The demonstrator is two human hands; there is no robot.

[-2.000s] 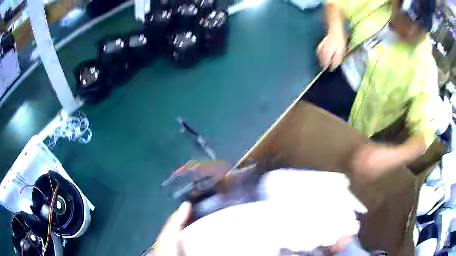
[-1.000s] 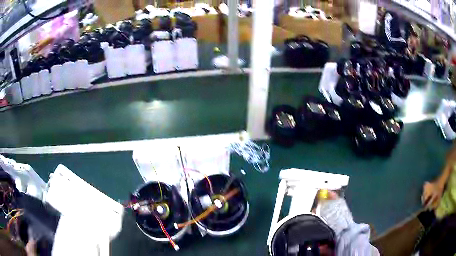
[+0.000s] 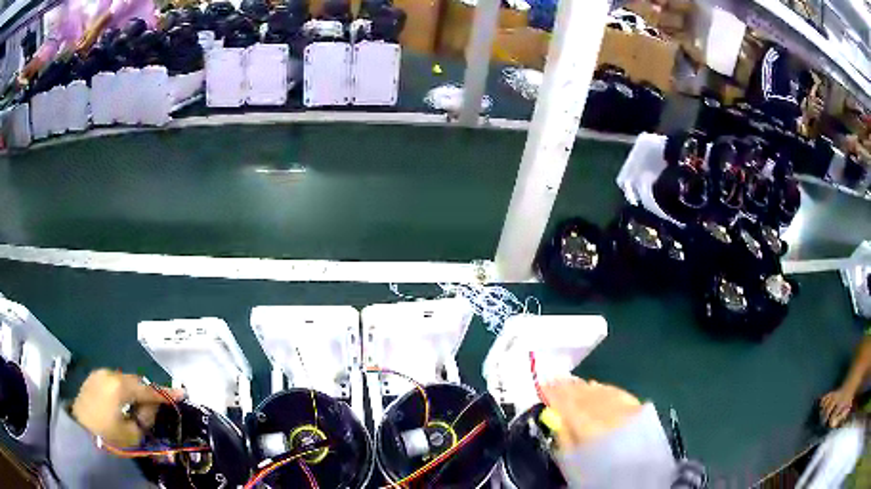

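Several white-and-black camera housings stand in a row, open bowls up, each with a white bracket plate behind. My left hand (image 3: 115, 411) is at the left side of the leftmost bowl of the row (image 3: 198, 458), with red and blue wires by its fingers. My right hand (image 3: 597, 415), with a yellow finger cot, lies over the right end bowl (image 3: 530, 454) and hides part of it; a red wire rises beside it. Whether either hand grips anything is hidden. The two middle bowls (image 3: 310, 444) (image 3: 439, 439) show yellow rings, small silver-white motors and loose wire harnesses.
Another housing (image 3: 33, 368) stands at far left. A pale wire tangle (image 3: 492, 304) lies behind the row. A white post (image 3: 552, 143) rises there. Black camera modules (image 3: 731, 301) are grouped at right. A dark slim tool (image 3: 677, 435) lies right of my right hand. Another person's hand (image 3: 840, 406) shows at right.
The housing by my right hand has moved left to the row's right end. Another now stands at its left end, under my left hand. The view has shifted slightly.
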